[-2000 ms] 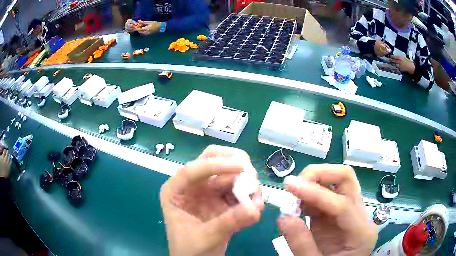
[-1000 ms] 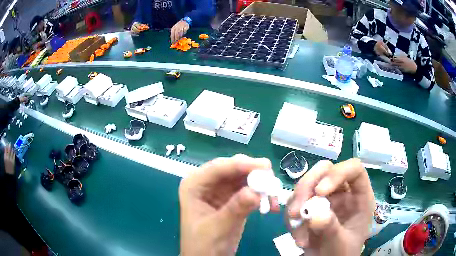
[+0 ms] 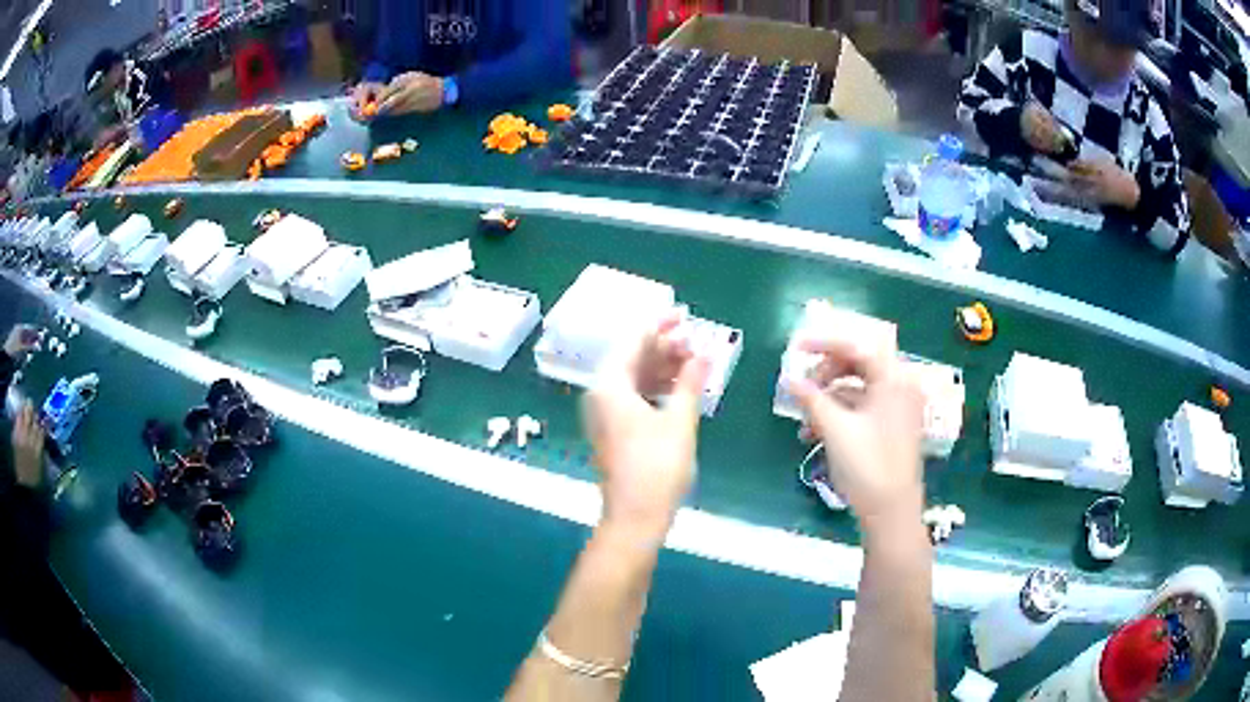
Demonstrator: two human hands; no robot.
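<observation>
My left hand (image 3: 651,418) and my right hand (image 3: 864,418) reach over the belt with fingers curled. Both are blurred; I cannot tell if either holds a piece. My left hand partly covers a white box (image 3: 603,318); my right hand partly covers another box (image 3: 864,331) and a charging case (image 3: 820,477). A pair of white earbuds (image 3: 943,521) lies on the belt just right of my right wrist. Another pair of earbuds (image 3: 514,432) lies left of my left hand.
Several white boxes line the belt (image 3: 658,226). Spare black cases (image 3: 206,473) are heaped at left. A red-capped bottle (image 3: 1135,656), a pale metal-topped bottle (image 3: 1017,617) and white wipes (image 3: 806,669) are near right. A black tray (image 3: 692,117) and two people are across.
My hands have moved forward and apart, from close in front of me to over the boxes. The earbuds seen between my fingers no longer show clearly. Belt items have shifted right.
</observation>
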